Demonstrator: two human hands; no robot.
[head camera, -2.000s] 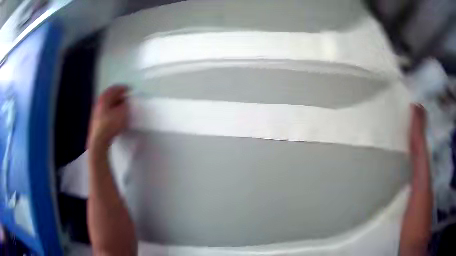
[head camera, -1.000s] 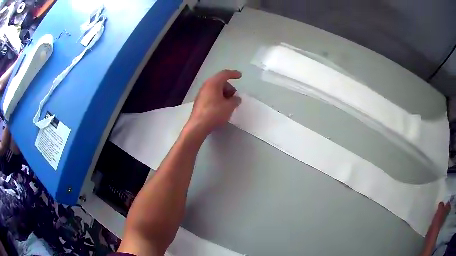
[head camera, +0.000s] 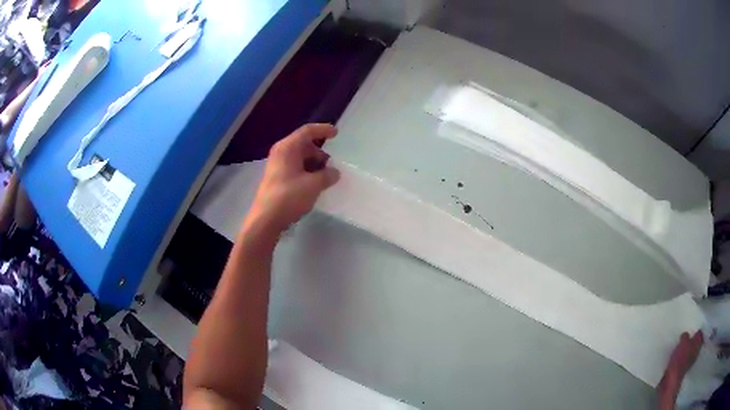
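Note:
A long white panel (head camera: 448, 248) lies diagonally across the grey-green feed table (head camera: 376, 320). Its narrow end is at my left hand (head camera: 292, 172), whose thumb is against the fabric and index finger is raised; the lower fingers are hidden. My right hand (head camera: 682, 362) holds the flared end at the lower right; the wrist is cut off by the picture's edge. Another white piece (head camera: 228, 190) lies on the dark conveyor belt (head camera: 296, 96), partly under the blue cover (head camera: 168, 152) and partly behind my left forearm.
White, sheer-edged interfacing pieces (head camera: 552, 152) lie on the table's far side. Another white strip (head camera: 328, 380) lies along the near edge. A narrow tie (head camera: 120, 102) and a curved white object (head camera: 64, 88) are on the cover. Scraps litter the floor (head camera: 56, 336) at left.
The view has swung left and steadied. Since one second ago, the panel and my left hand have shifted left toward the belt. My right hand has moved inward along with the flared end.

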